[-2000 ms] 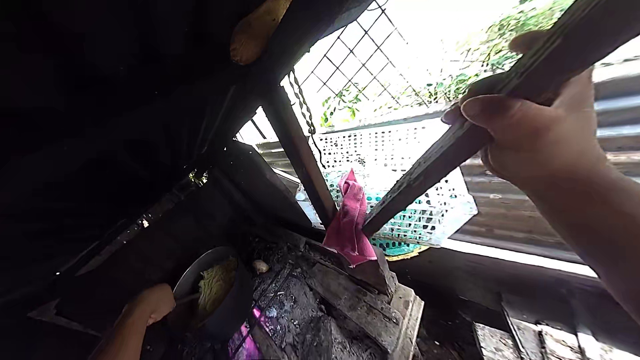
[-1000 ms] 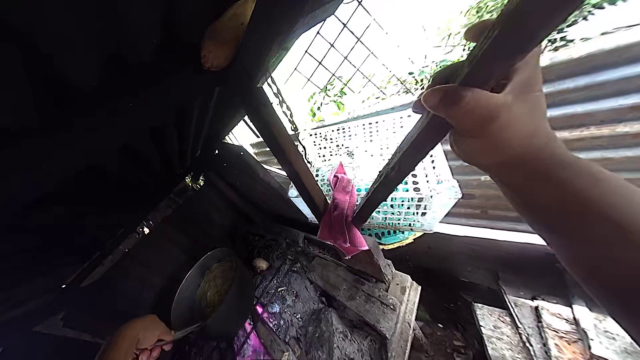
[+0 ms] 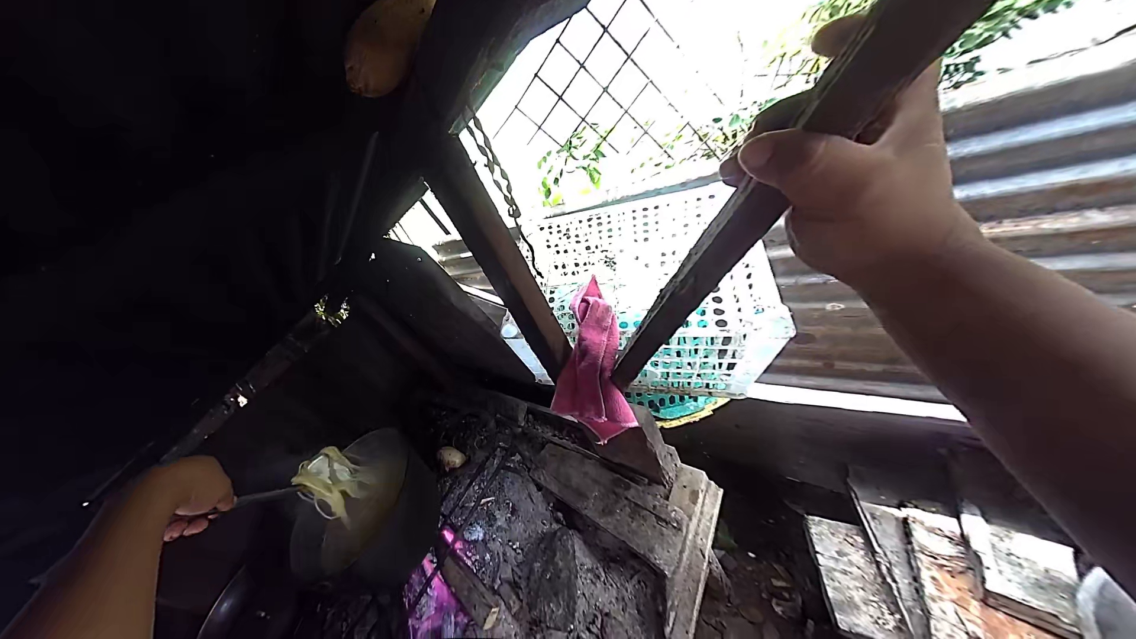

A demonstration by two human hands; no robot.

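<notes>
At the lower left my left hand (image 3: 197, 499) grips the handle of a metal utensil (image 3: 266, 495). On the utensil's end a clump of pale yellow food, like noodles or shredded vegetable (image 3: 330, 479), is raised over a dark cooking pot (image 3: 404, 524), with strands hanging down. What else the pot holds is hard to make out. My right hand (image 3: 852, 177) is wrapped around a slanted wooden post (image 3: 714, 257) at the upper right. Glowing embers (image 3: 435, 595) lie beside the pot among grey ash (image 3: 510, 541).
A pink cloth (image 3: 593, 368) hangs where two posts meet. Behind it stands a white perforated plastic basket (image 3: 652, 240). Wooden boards (image 3: 612, 506) edge the hearth, and more planks (image 3: 941, 568) lie at the lower right. A corrugated metal wall (image 3: 1047, 195) runs along the right.
The utensil, seen low at the pot's rim one second ago, is now raised with food on its end. My right hand has stayed on the post.
</notes>
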